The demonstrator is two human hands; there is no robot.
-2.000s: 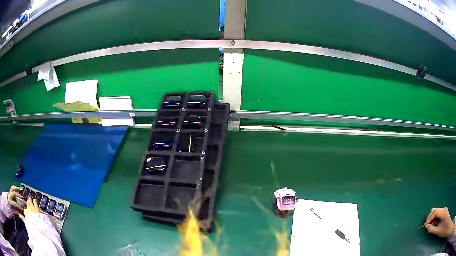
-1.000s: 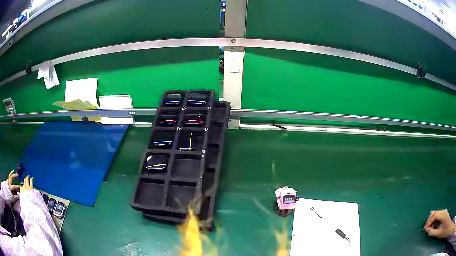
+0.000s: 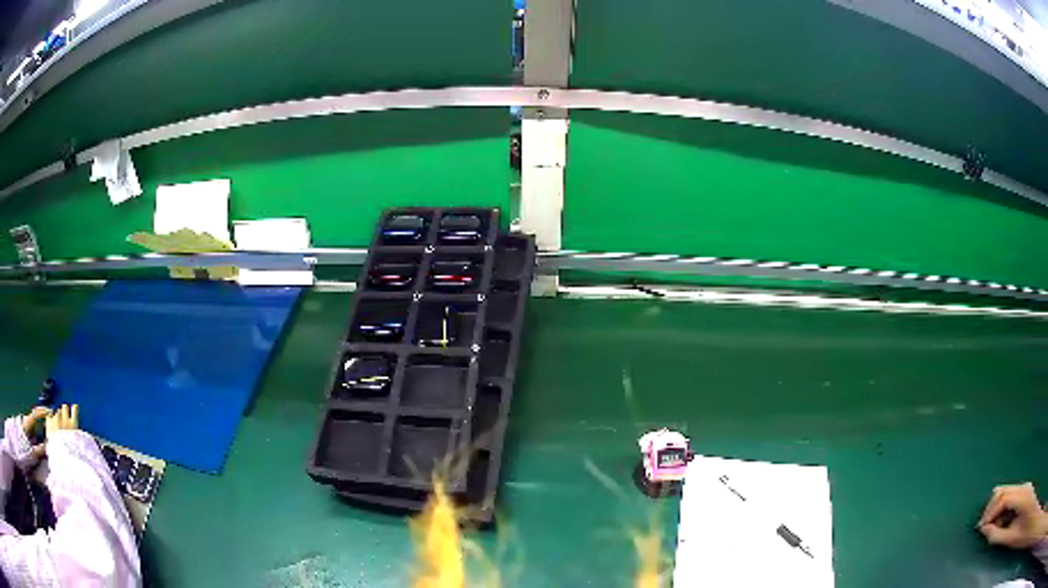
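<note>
Neither of my hands can be made out. Two black stacked trays [image 3: 397,415] lie lengthwise, overlapping, in front of me. Upper-tray pockets at the back and left hold dark smartwatches [image 3: 368,373], some showing thin blue, red or yellow lines. The front pockets and one right-hand pocket above them are empty. The pink device [image 3: 665,456] stands on a round black base to the right, beside the paper sheet [image 3: 753,534]. A pen [image 3: 733,488] and a small dark marker [image 3: 792,538] lie on the sheet. Still, blurred orange-yellow patches cover the bottom edge.
At left, a neighbour's hands [image 3: 48,425] are beside a tray of dark units [image 3: 132,474], near the blue mat [image 3: 167,362]. Another person's hand [image 3: 1015,517] rests at the right edge. Papers [image 3: 193,209] lean at the back metal rail [image 3: 690,267].
The neighbour's hands at left have moved back from the dark units toward the blue mat's corner. The view has shifted slightly. The stacked trays and pink device stay in place.
</note>
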